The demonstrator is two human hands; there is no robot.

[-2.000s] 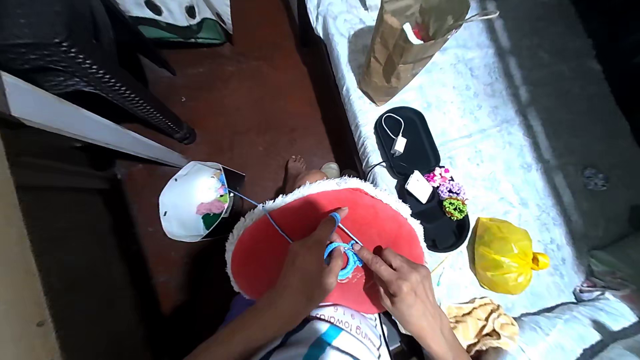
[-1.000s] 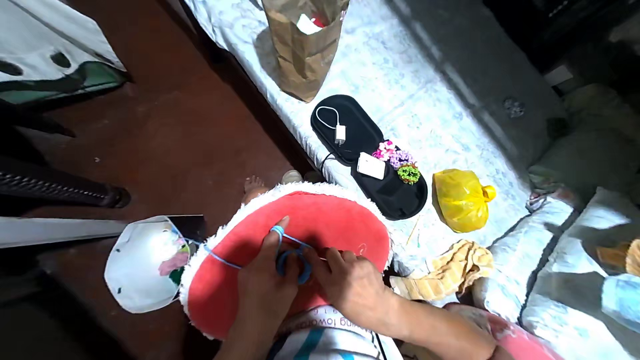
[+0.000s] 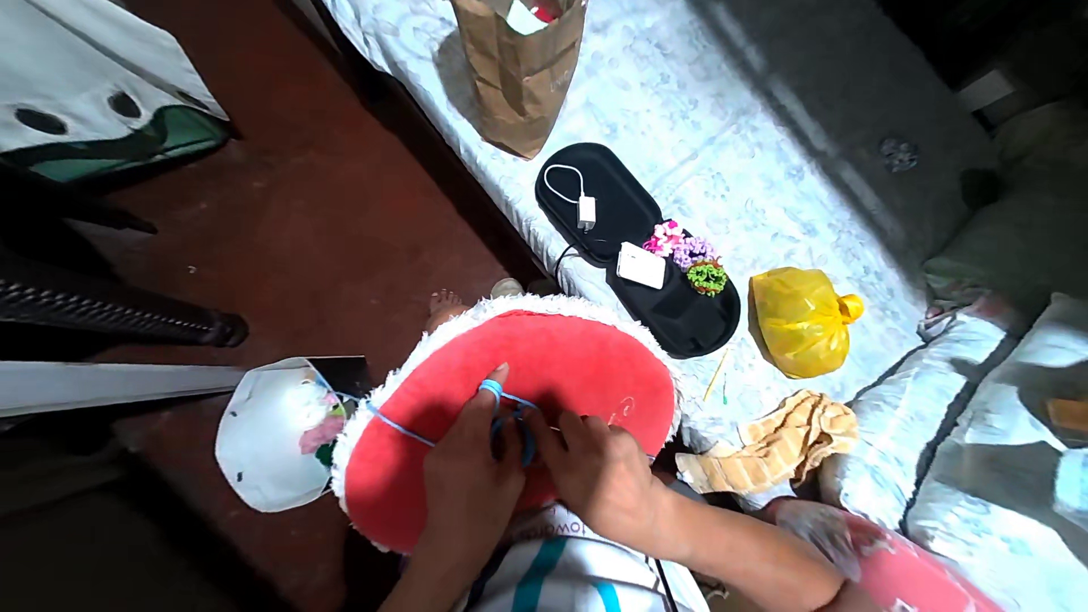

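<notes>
On my lap lies a red cushion with a fluffy white edge (image 3: 586, 357). Above it my left hand (image 3: 476, 450) pinches a small piece of blue yarn work (image 3: 525, 438), with blue yarn (image 3: 399, 429) wound round its raised index finger. My right hand (image 3: 599, 476) meets it from the right, its fingers closed on a thin hook that is mostly hidden. The yarn runs left over the cushion's edge to a white container (image 3: 263, 433) on the floor, which holds pink, green and white pieces.
A bed (image 3: 722, 161) bears a brown paper bag (image 3: 518, 85), an open black case (image 3: 671, 327) with a white charger (image 3: 586, 212) and crocheted flowers (image 3: 680, 246), a knotted yellow plastic bag (image 3: 799, 323) and a yellowish cloth (image 3: 778, 446). Dark chair legs (image 3: 110, 306) stand at left.
The view has shifted and turned. Both hands stay together over the cushion; the blue yarn work, plainly visible two seconds ago, is now largely covered by my fingers.
</notes>
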